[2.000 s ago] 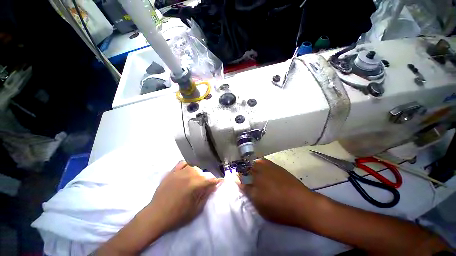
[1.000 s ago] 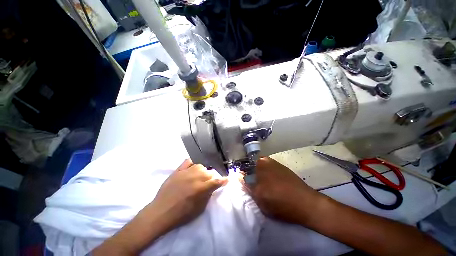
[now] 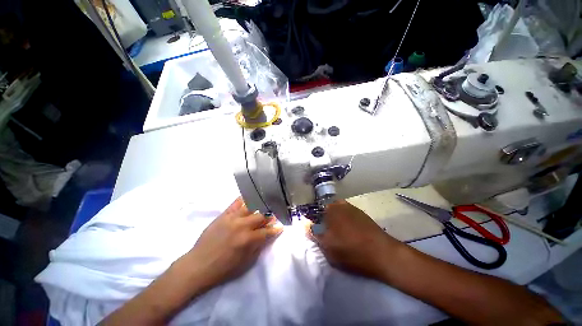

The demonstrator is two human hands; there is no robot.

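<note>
A white garment lies bunched over the table's front and left, running under the needle area of the sewing machine. My left hand lies on the cloth just left of the needle, fingertips pressing it. My right hand is right of the needle, its fingers curled at the cloth and partly hidden by the machine head. The presser foot area is brightly lit, so the seam and needle tip cannot be made out. The tension dial is just above my right hand.
Scissors with one red and one black loop lie right of my right hand, with a thin stick behind. A white tray with grey pieces and a clear bag stands beyond the table. A blue bin is at left.
The camera view has shifted slightly. My left hand has moved a little left and its fingers lie flatter near the needle. My right hand stays beside the needle.
</note>
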